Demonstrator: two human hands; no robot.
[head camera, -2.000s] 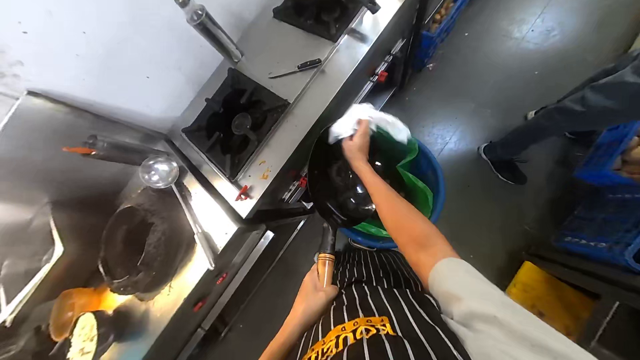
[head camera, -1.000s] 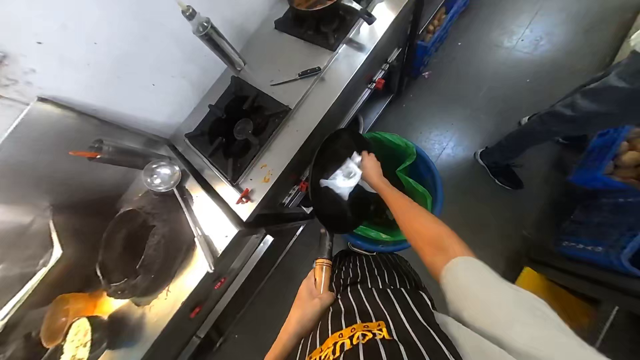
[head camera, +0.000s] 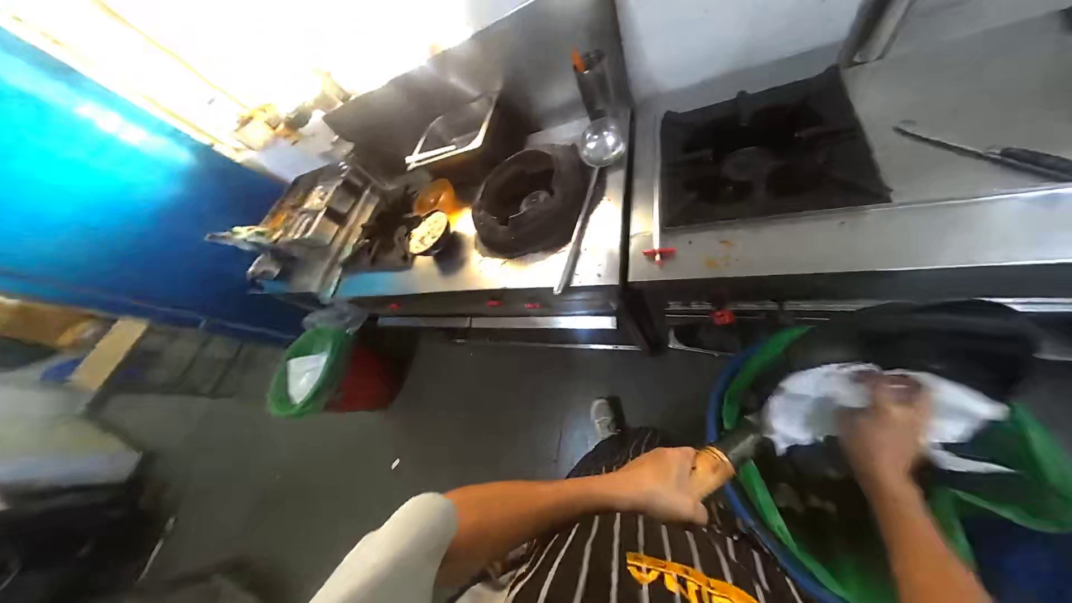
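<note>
My left hand (head camera: 666, 486) grips the wooden handle (head camera: 712, 471) of a dark wok. The wok (head camera: 946, 335) is held over a blue bin (head camera: 741, 502) lined with a green bag (head camera: 766, 502); its outline is blurred. My right hand (head camera: 888, 423) is closed on a white cloth (head camera: 812, 406) at the wok, and both are blurred by motion. Part of the cloth hangs out to the right of the hand.
A gas burner (head camera: 745, 163), a knife (head camera: 988, 155) and a ladle (head camera: 601, 142) lie on the steel counters. Left of the ladle are a wok burner (head camera: 532, 201) and a bowl of pale food (head camera: 429, 233). A smaller green-lined bin (head camera: 310, 373) stands on the floor.
The view has swung strongly to the left. Between the earlier frames, the cloth moved from the wok's upper rim to its inside. Both hands keep their holds.
</note>
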